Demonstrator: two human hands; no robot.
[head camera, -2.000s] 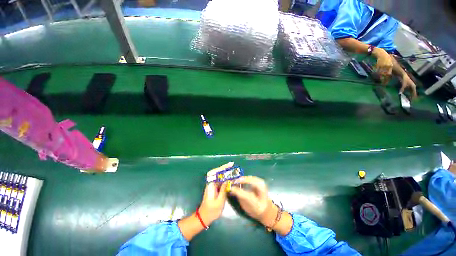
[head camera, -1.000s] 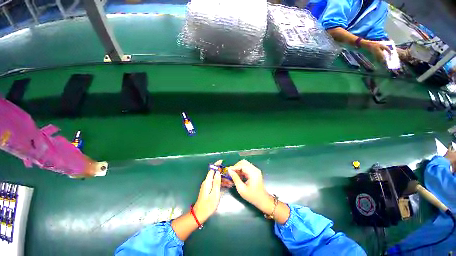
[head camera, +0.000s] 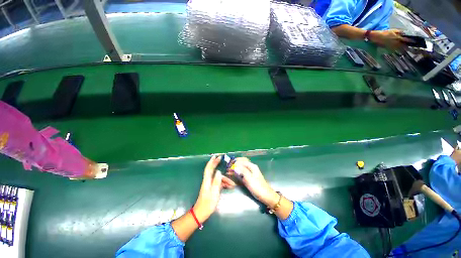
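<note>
A small blue module (head camera: 226, 162) is held between both hands above the green bench (head camera: 151, 201); the fingers hide most of it, and its visible part looks dark with a white patch. My left hand (head camera: 211, 184), with a red band at the wrist, grips it from the left. My right hand (head camera: 251, 176), with a bracelet at the wrist, has its fingertips on the module's right end. Whether a smaller piece is between the fingertips cannot be told. Another blue-white module (head camera: 180, 125) lies singly on the dark green belt (head camera: 227, 121).
A pink-wrapped post (head camera: 45, 143) slants at left, partly hiding a module. A white foam tray (head camera: 22, 216) holds modules. A black fan unit (head camera: 376, 201) and yellow piece (head camera: 360, 164) are at right. Black slabs (head camera: 125, 93) lie on the belt. Clear trays (head camera: 232, 30) and a person stand beyond.
The module in my hands has turned and shows less blue. My hands have moved slightly upward. The slabs and the loose module have shifted left. The person across has changed what the hand holds.
</note>
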